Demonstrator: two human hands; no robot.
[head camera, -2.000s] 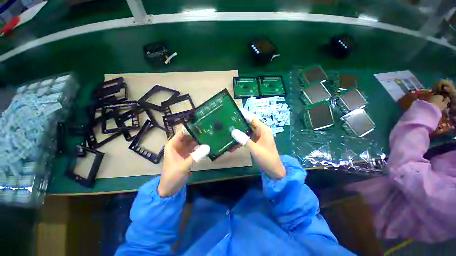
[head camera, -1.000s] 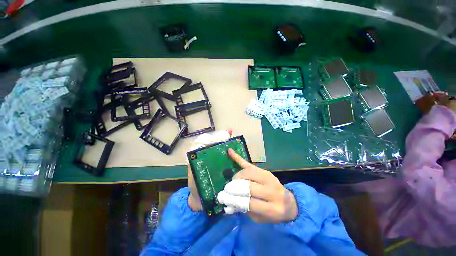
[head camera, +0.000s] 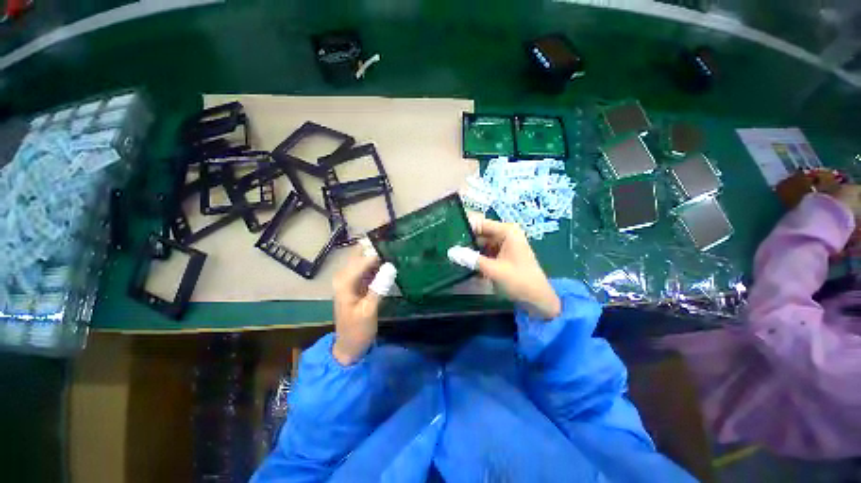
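A board-and-frame assembly (head camera: 427, 247), a green board edged by a black frame, is held up over the front edge of the beige sheet, green side towards me. My left hand (head camera: 357, 292) grips its left corner, with a white cot on the thumb. My right hand (head camera: 508, 264) grips its right side, with a white cot on the thumb. The fingers behind the board are mostly hidden. Loose black frames (head camera: 300, 247) lie in a pile on the beige sheet (head camera: 425, 123). Two similar assemblies (head camera: 488, 136) lie side by side beyond a heap of pale strips (head camera: 529, 193).
A clear tray with pale strips (head camera: 59, 203) stands at far left. Display boards (head camera: 634, 205) lie on crinkled clear film (head camera: 651, 283) at right. Small black units (head camera: 555, 58) are spaced along the far side. A pink sleeve (head camera: 798, 255) of another person is at far right, near a printed sheet (head camera: 767, 154).
The assembly has risen from near my body and tilted. My right hand has moved from its pointing pose across the board to its right side. My left hand now shows at its left corner.
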